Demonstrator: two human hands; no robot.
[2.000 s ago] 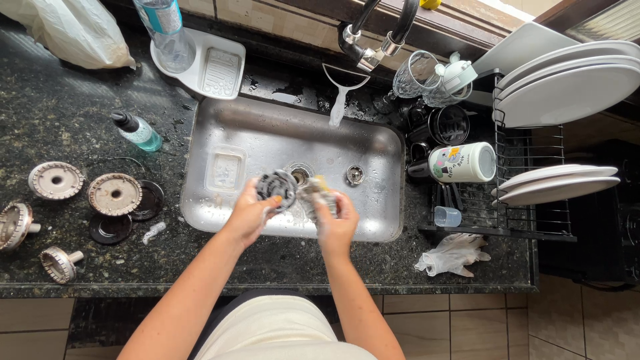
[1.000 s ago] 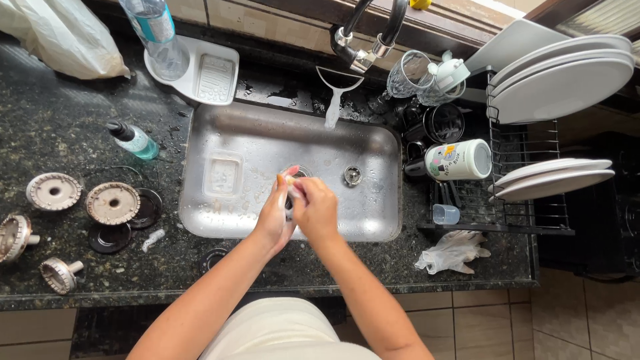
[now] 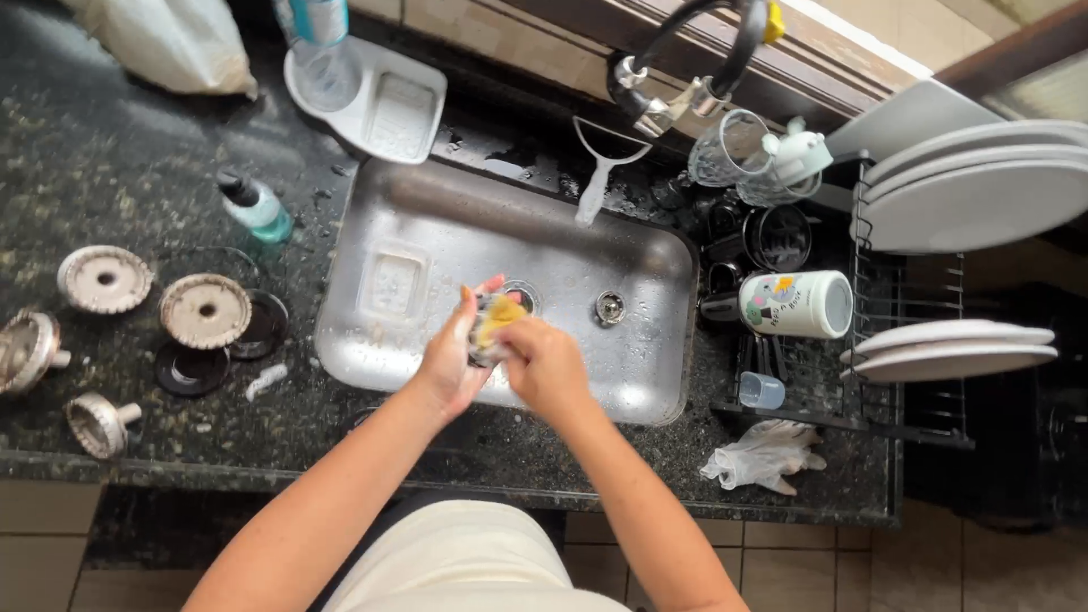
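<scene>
Over the front of the steel sink [image 3: 510, 204], my left hand [image 3: 446, 353] holds a dark round part, probably a stove burner piece, mostly covered by suds and fingers. My right hand [image 3: 548, 361] presses a yellow sponge [image 3: 500, 319] against it. Behind the hands is the drain [image 3: 520, 296], partly hidden. A small metal strainer [image 3: 610, 308] lies in the sink's right half, and a clear soap tray [image 3: 395, 280] in its left. On the counter at left are several metal burner heads [image 3: 206, 311] and black burner caps [image 3: 193, 368].
A spray bottle [image 3: 257, 208] stands left of the sink; a white holder [image 3: 406, 119] is behind it. The faucet [image 3: 671, 102] rises at the back. On the right are a dish rack [image 3: 914, 429] with plates, a white cup [image 3: 795, 304], glasses [image 3: 729, 149] and a plastic glove [image 3: 765, 457].
The hands, apart two seconds ago, have come together over the sink's front. The yellow sponge, not visible one second ago, now shows between them.
</scene>
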